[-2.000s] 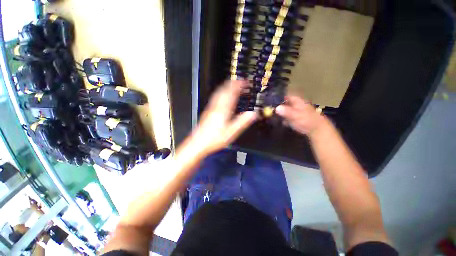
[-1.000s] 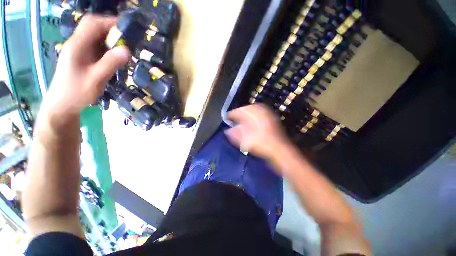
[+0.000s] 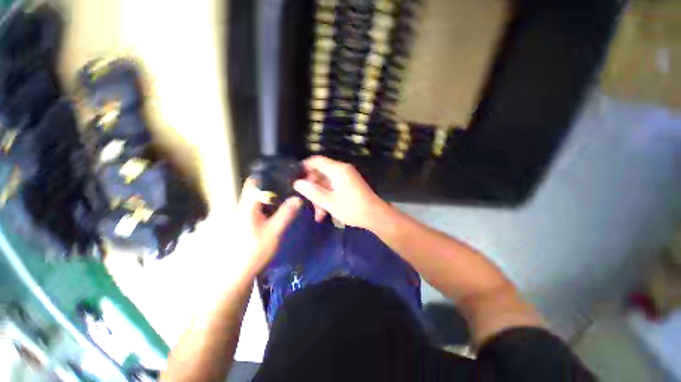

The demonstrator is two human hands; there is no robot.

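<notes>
My left hand (image 3: 263, 224) and my right hand (image 3: 332, 188) hold a black power adapter (image 3: 276, 176) between them, in front of my body beside the tote's near left corner. A pale band shows on the adapter near my left fingers. The black tote (image 3: 515, 168) holds packed rows of adapters (image 3: 347, 74) with pale bands forming lines. A tan cardboard divider (image 3: 448, 63) lies in the tote to the right of the long rows. The picture is blurred, so fingertip contact is unclear in detail.
A clump of black adapters (image 3: 131, 168) lies on the pale bench (image 3: 190, 82) at left. The green conveyor (image 3: 75, 287) runs at lower left. A brown carton (image 3: 646, 60) is at upper right on the grey floor.
My left hand has come from the bench clump to my body's front with an adapter. My right hand has moved left and now touches that adapter. The view has turned.
</notes>
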